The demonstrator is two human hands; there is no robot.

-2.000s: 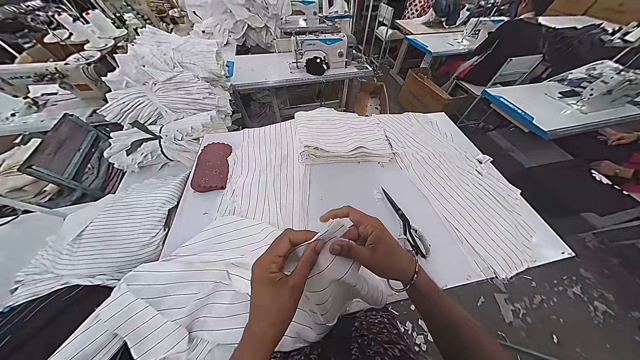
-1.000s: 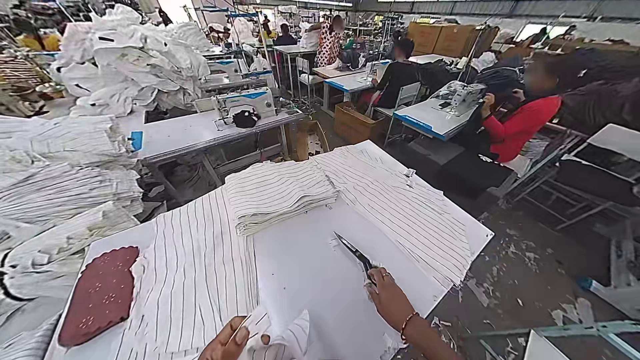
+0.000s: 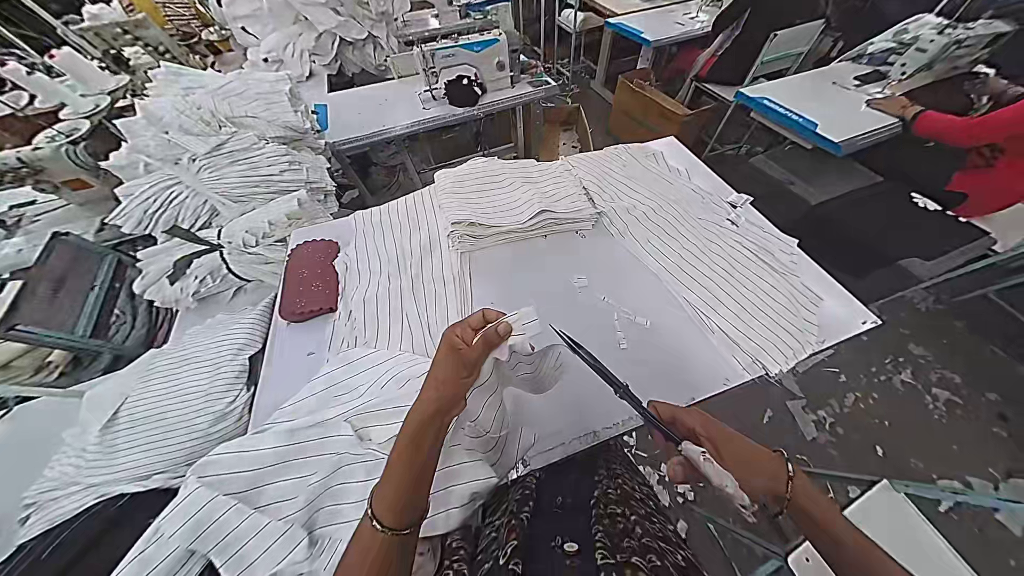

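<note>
My left hand [image 3: 468, 352] pinches the edge of a striped white fabric piece [image 3: 524, 324] between thumb and fingers. The rest of that cloth hangs down toward the table's near edge. In my right hand [image 3: 704, 448] is a pair of fabric scissors [image 3: 596, 364] with wrapped handles, blades closed or nearly so. Their tip points at the held fabric, a little to its right, without touching it. Small white scraps [image 3: 620, 328] lie on the white table [image 3: 528, 276] beyond the blades.
A folded striped stack [image 3: 516, 196] lies at the back, with striped panels [image 3: 704, 240] to its right. A maroon scalloped case [image 3: 310, 280] is at left. Beyond stand a sewing machine [image 3: 468, 64] and cardboard boxes [image 3: 656, 112]. A person in red sleeves works at far right.
The scissors lay on the table two seconds ago, while both hands held the cloth. My right hand reached them one second ago and now holds them raised near the fabric.
</note>
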